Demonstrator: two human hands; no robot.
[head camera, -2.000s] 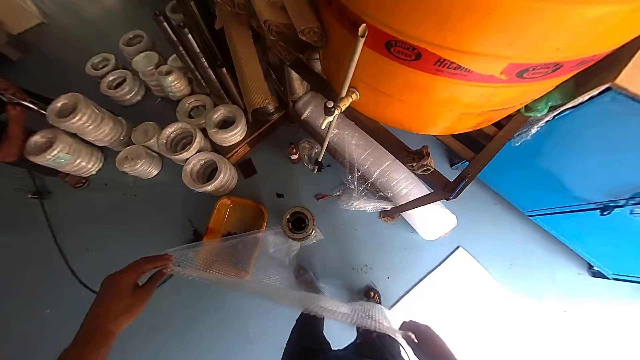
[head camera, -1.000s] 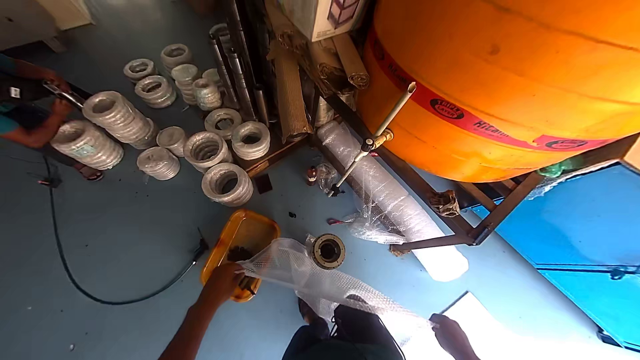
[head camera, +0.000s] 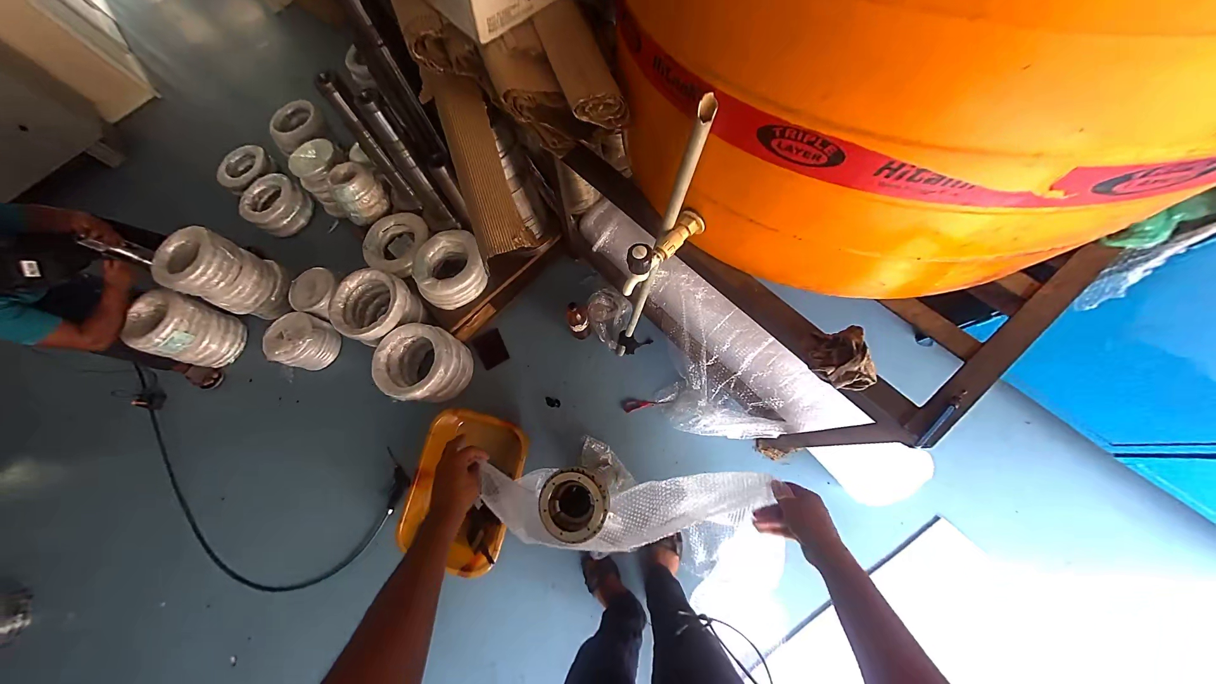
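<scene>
A strip of bubble wrap (head camera: 665, 508) is stretched between my two hands, low in the head view. My left hand (head camera: 460, 475) grips its left end above an orange plastic tray (head camera: 415, 494) that holds dark items. Its right end is pinched in my right hand (head camera: 798, 515), and more wrap hangs below. Between the hands, a round metal flanged part (head camera: 574, 505) with a dark bore stands upright, the wrap passing along its near side. Another crumpled piece of clear wrap (head camera: 606, 460) lies just behind that part.
Wrapped ring-shaped coils (head camera: 423, 363) stand in stacks at the left, where another person's arms (head camera: 100, 318) reach in. A black cable (head camera: 204, 556) curves over the floor. A large orange tank (head camera: 912, 142) sits on a metal frame (head camera: 1007, 332), with a roll of bubble wrap (head camera: 722, 313) beneath.
The bubble wrap, earlier held nearer my feet, now lies against the metal part. My left hand has moved from left of the tray to over it. The view has shifted.
</scene>
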